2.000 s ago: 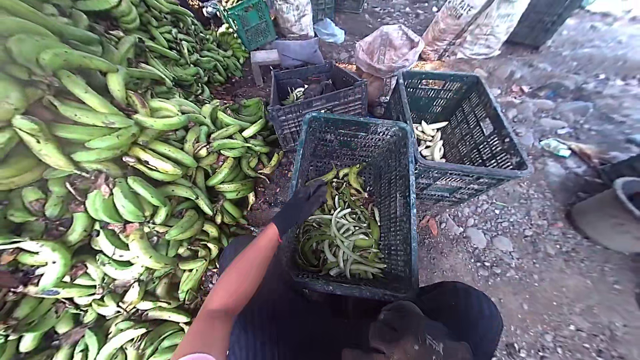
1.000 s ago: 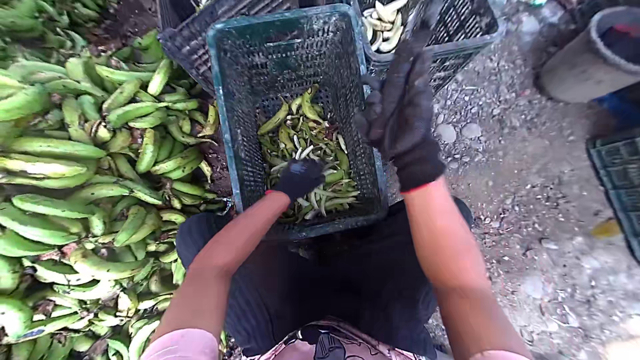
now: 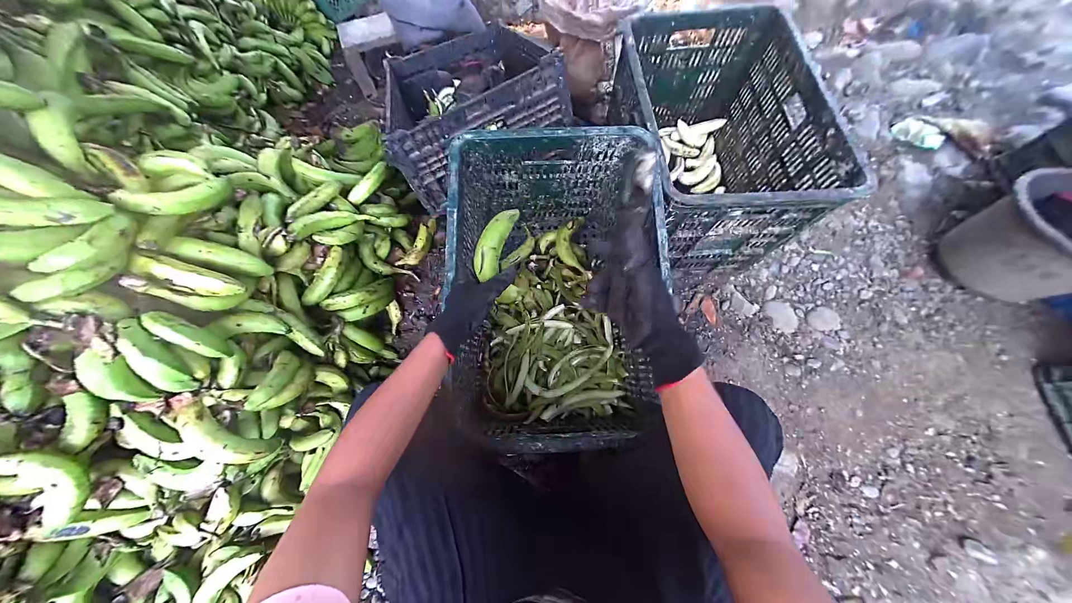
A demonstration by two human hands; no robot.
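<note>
My left hand (image 3: 476, 308), in a black glove, grips a green plantain (image 3: 496, 243) by its lower end, over the left side of a green plastic crate (image 3: 557, 134). Above the crate's right side is my right hand (image 3: 638, 297), also gloved in black and blurred; whether it holds something I cannot tell. Plantain peels (image 3: 561, 360) lie in the crate between and below my hands, with a few whole plantains near them. Peeled plantains (image 3: 693, 155) lie in a second green crate (image 3: 754, 199) just to the right.
A big heap of green plantains (image 3: 184, 260) fills the left side. Behind the near crate stands a dark crate (image 3: 477, 109) beside a small stool (image 3: 367, 35). A sack (image 3: 586, 21) is at the back. On the stony ground at right is a grey bucket (image 3: 980, 251).
My left hand, down among the peels one second ago, is now higher at the crate's left side with a green plantain in it. The view has shifted.
</note>
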